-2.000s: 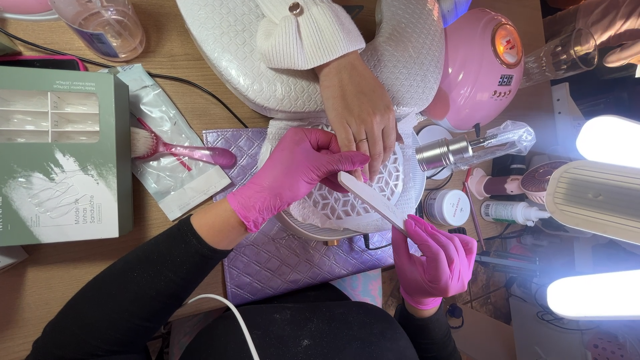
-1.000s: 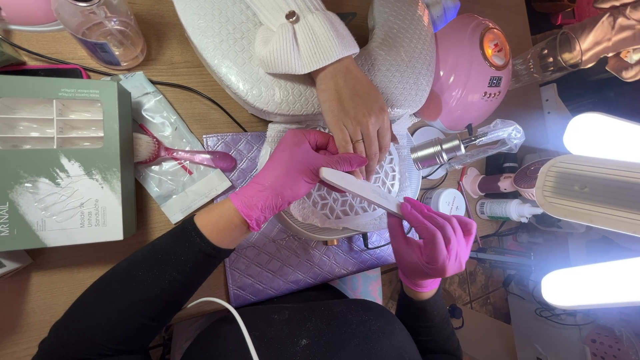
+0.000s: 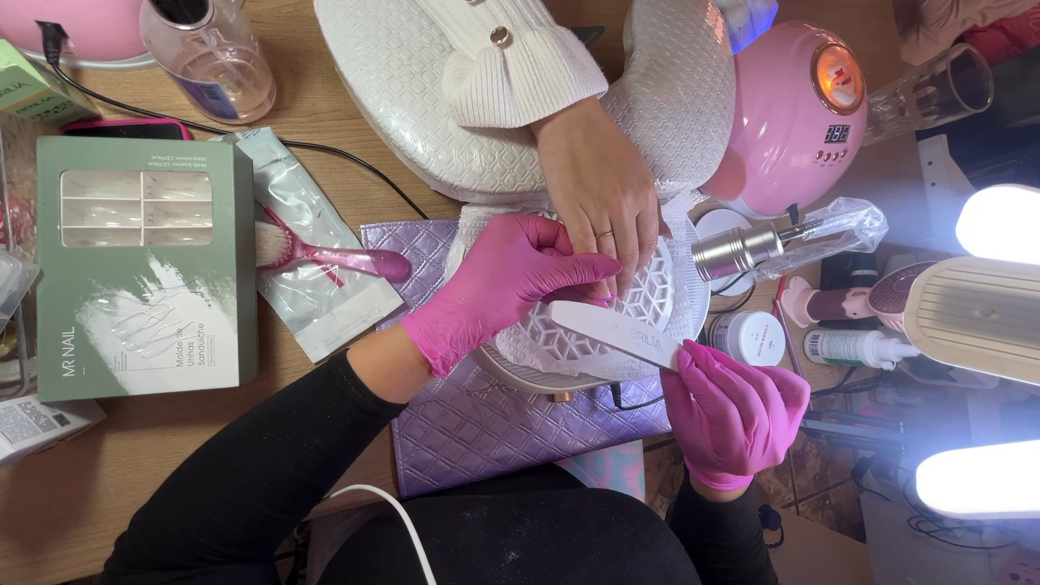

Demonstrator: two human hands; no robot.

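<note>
My left hand (image 3: 520, 280), in a pink glove, pinches a fingertip of another person's hand (image 3: 605, 183) between thumb and fingers. That hand lies palm down, with a ring on one finger and a white knitted cuff (image 3: 528, 81). In my gloved right hand (image 3: 731, 406) is a white nail file (image 3: 613, 335), held by its right end. The file's rounded free end lies just below the pinched fingertip; whether it touches the nail cannot be told. Beneath the hands is a round nail dust collector (image 3: 577, 333) with a patterned white grille and a thin white cover.
A padded white armrest (image 3: 422, 106) supports the person's forearm. To the right are a pink nail lamp (image 3: 780, 122), a metallic handpiece (image 3: 727, 252), a white jar (image 3: 747, 338) and bright lights (image 3: 983, 479). On the left lie a green box (image 3: 146, 268) and a pink-handled brush (image 3: 349, 258).
The file has shifted left since the oldest frame, most plainly before the middle one. My left hand stays at the person's fingertips.
</note>
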